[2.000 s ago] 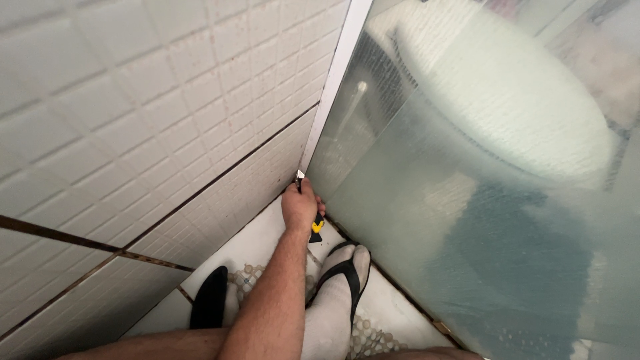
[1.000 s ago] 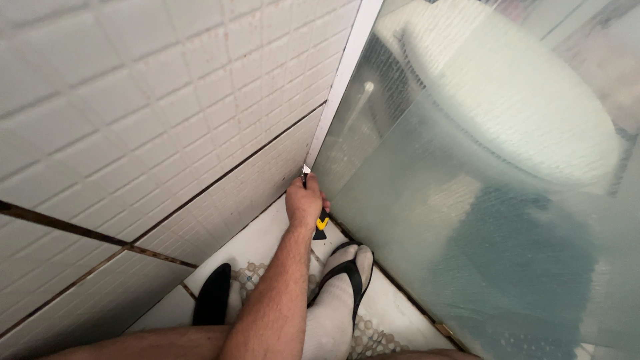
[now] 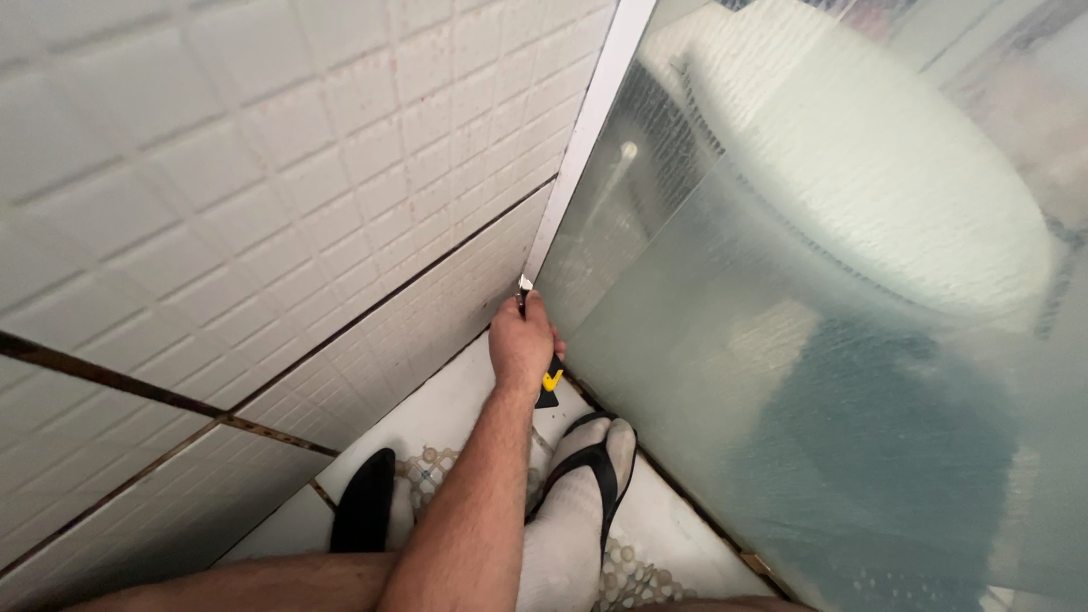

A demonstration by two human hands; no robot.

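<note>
My left hand [image 3: 523, 344] grips a black-and-yellow utility knife [image 3: 550, 382], its fingers wrapped around the handle. The metal tip [image 3: 524, 282] sticks out above my thumb, at the lower end of the white frame strip [image 3: 578, 153] where the tiled wall meets the glass panel. Whether the tip touches the strip cannot be told. The handle's wider black end, with a yellow part, shows beside my wrist; the middle of it is hidden by my fingers. My right hand is not in view.
A white tiled wall [image 3: 280, 170] with dark joints rises on the left. On the right stands a wet, frosted glass panel [image 3: 680, 365], with a pale oval shape behind it. My sock-covered foot in a black flip-flop [image 3: 605, 476] rests on the floor near the panel's brown-stained bottom edge; pebble tiles lie around it.
</note>
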